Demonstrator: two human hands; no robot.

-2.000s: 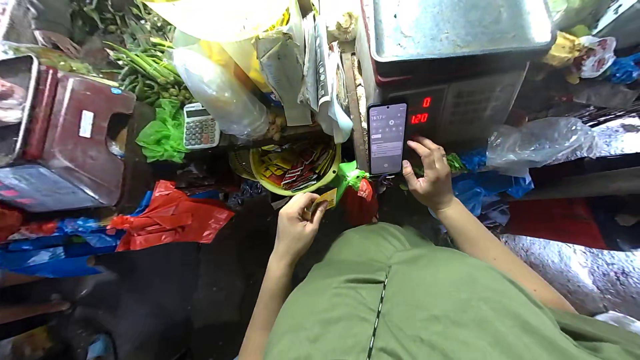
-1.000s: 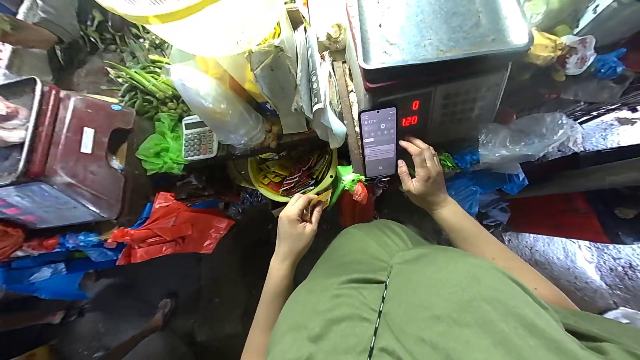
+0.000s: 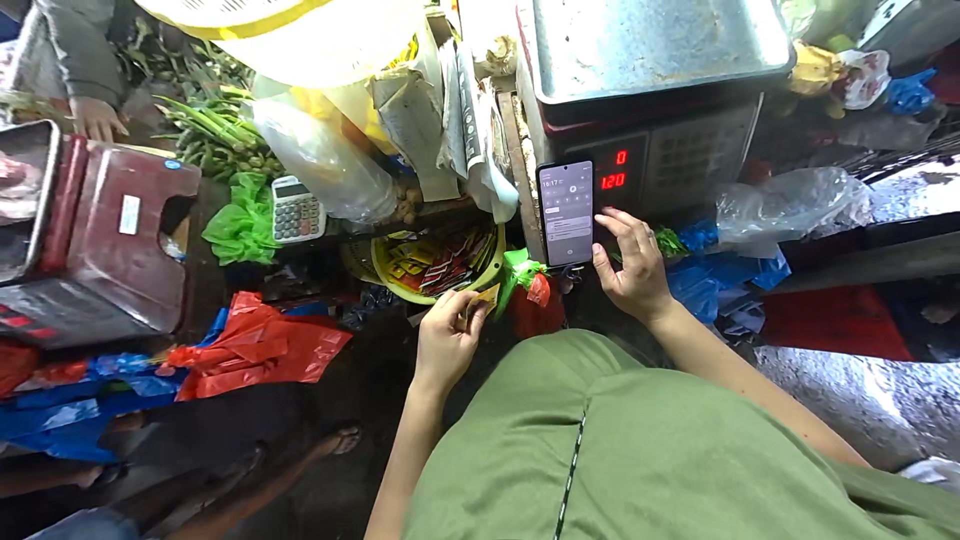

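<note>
My left hand (image 3: pixel 450 330) pinches a small yellow packet (image 3: pixel 484 300) between thumb and fingers, at the front rim of a yellow-green plastic basket (image 3: pixel 498 266). Yellow and red sachets (image 3: pixel 442 259) fill that basket. My right hand (image 3: pixel 630 266) is at the right edge of a smartphone (image 3: pixel 567 214), its fingers apart. The phone stands against the front of a digital scale (image 3: pixel 660 169) with its screen lit. Whether my fingertips touch the phone I cannot tell. A metal pan (image 3: pixel 660 45) tops the scale.
A calculator (image 3: pixel 298 210) and green plastic bag (image 3: pixel 244 225) lie left of the basket. Red plastic bags (image 3: pixel 255 349) hang beside a second scale (image 3: pixel 127 232). Blue bags (image 3: pixel 697 281) hang at right. Another person's hand (image 3: pixel 97 118) is at upper left; someone's foot (image 3: pixel 345 440) shows below.
Another person's hand and grey sleeve show more fully at the upper left. My left hand keeps its grip on the small packet, and my right hand stays beside the phone.
</note>
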